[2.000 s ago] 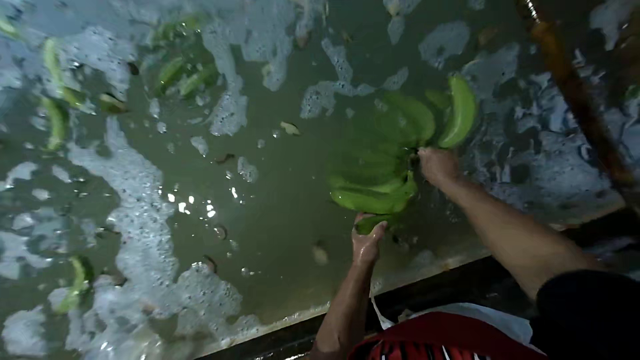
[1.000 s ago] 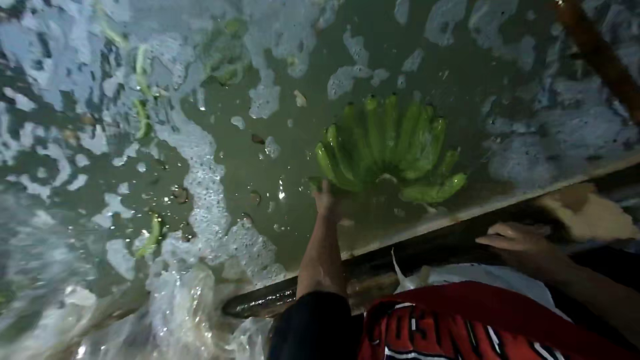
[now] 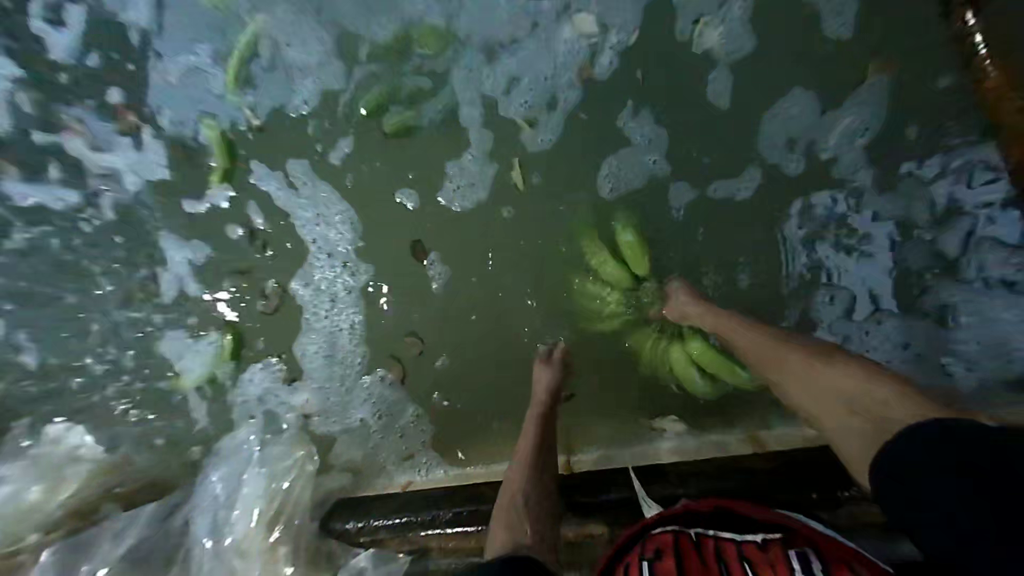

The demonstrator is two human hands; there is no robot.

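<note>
A hand of green bananas (image 3: 696,364) lies partly under the murky water, its fingers spread out to the left and below. My right hand (image 3: 678,304) grips it at the crown, the fingertips hidden in the water. To the left of the bananas, my left hand (image 3: 552,366) is at the water surface, touching no fruit; its fingers are partly hidden, so their pose is unclear. More green bananas float or lie sunk at the upper left, among them a cluster (image 3: 400,120) and a single one (image 3: 218,152).
White foam (image 3: 328,280) and small debris drift on the water. The tank's pale rim (image 3: 640,456) runs along the near side, with a dark wet beam (image 3: 416,512) before it. Clear plastic sheeting (image 3: 248,488) lies at the lower left. A rusty pipe or bar (image 3: 988,72) crosses the upper right.
My right hand, at the near edge one second ago, now holds the banana crown in the water. The bananas have turned and sunk lower. My left hand has come away from them.
</note>
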